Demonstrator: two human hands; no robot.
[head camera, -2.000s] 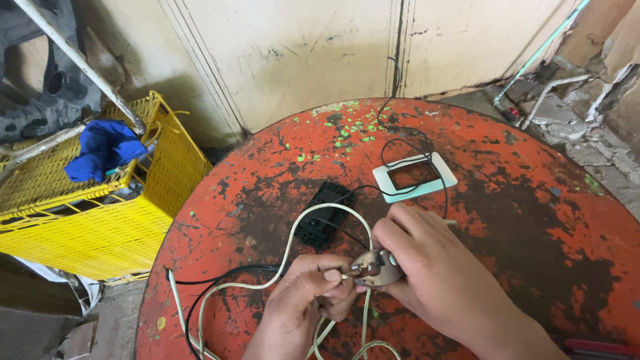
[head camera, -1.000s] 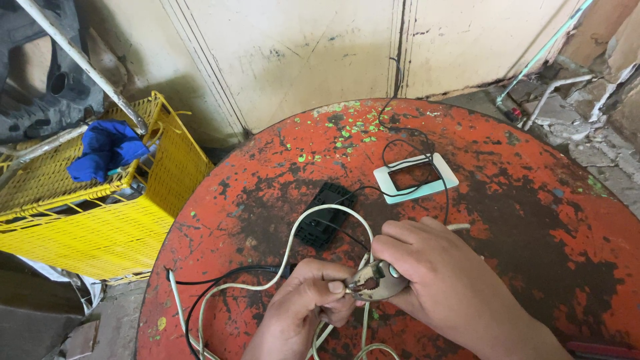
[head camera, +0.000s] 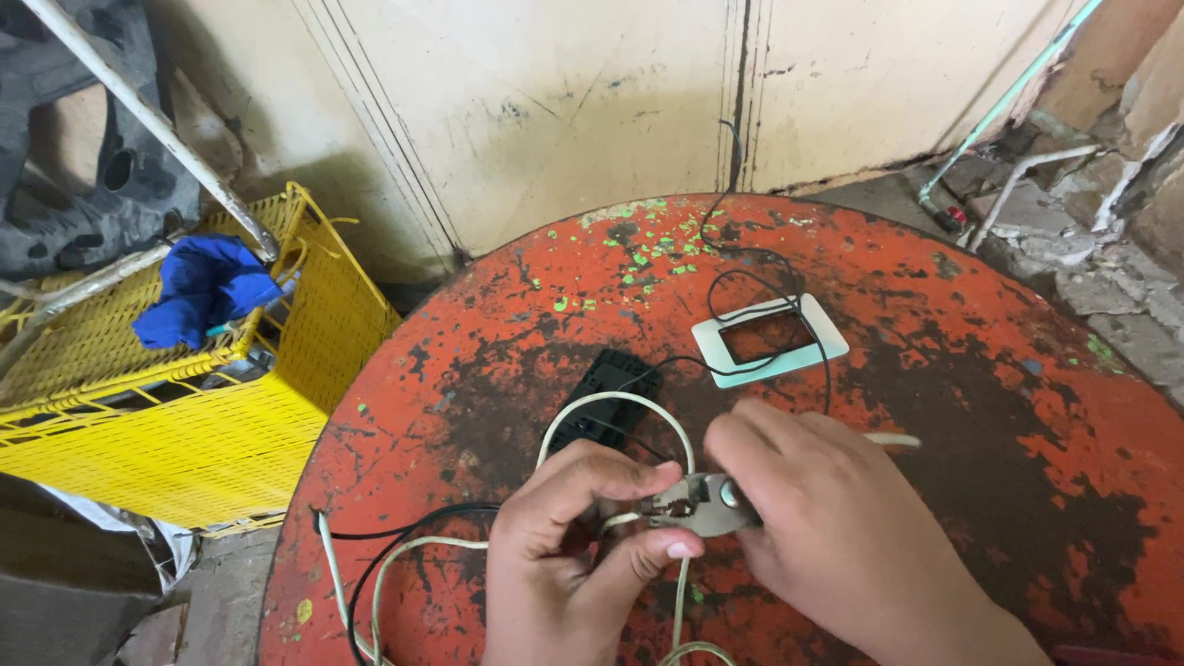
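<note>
My right hand (head camera: 814, 509) grips a pair of metal pliers (head camera: 717, 506) over the red table, its jaws pointing left. At those jaws, my left hand (head camera: 578, 546) holds a white electrical cable (head camera: 620, 521) between thumb and fingers; the cable's end is partly hidden. One loop of the cable arches behind the hands, and more of it lies at the lower left. Behind my left hand rests a black plastic device part (head camera: 606, 398). A white rectangular frame (head camera: 828, 342) lies farther back, with a thin black wire (head camera: 684, 359) across it.
The worn round table (head camera: 888, 268) stands close to a cream metal wall (head camera: 573, 102). A yellow woven basket (head camera: 333, 342) with a blue cloth (head camera: 203, 289) on top is at the left. Broken stones (head camera: 1101, 291) and a pale green pole (head camera: 1008, 102) are at the right.
My left fingers have shifted around the plier jaws, now above and below them. The pliers remain in my right hand. The device part and the white frame have not moved.
</note>
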